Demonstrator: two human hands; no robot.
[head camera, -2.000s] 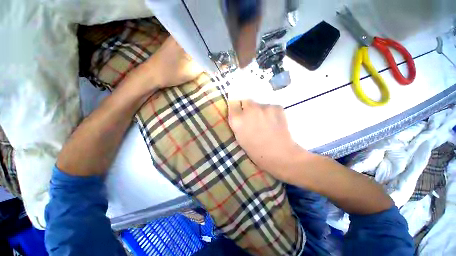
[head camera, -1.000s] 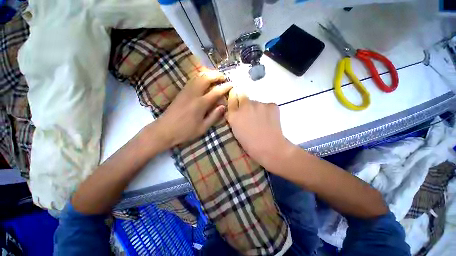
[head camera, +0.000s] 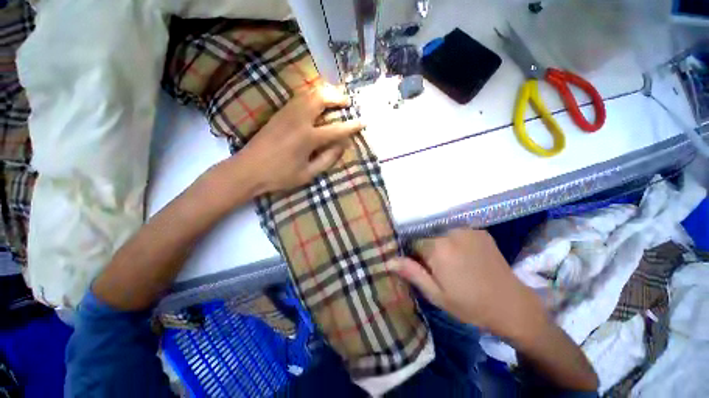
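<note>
A tan plaid sleeve or panel (head camera: 338, 253) runs from under the machine head over the table's front edge to the lap, with a cream layer at its lower end. My left hand (head camera: 299, 144) lies on the plaid just below the presser foot (head camera: 357, 76), fingers spread and pressing it flat. My right hand (head camera: 459, 272) pinches the plaid's right edge lower down, past the table edge. The needle area is partly lost in glare. A bunched cream garment body (head camera: 89, 148) lies at the left, joined to the plaid as far as I can tell.
Yellow and red handled scissors (head camera: 544, 97) and a dark flat pad (head camera: 462, 66) lie right of the needle. A ruler strip (head camera: 536, 204) runs along the front edge. A blue basket (head camera: 225, 354) stands below left. White and plaid pieces (head camera: 598, 272) are heaped below right.
My right hand has moved from beside the needle down and right along the plaid's edge. My left hand has come from beside the machine onto the plaid below the foot.
</note>
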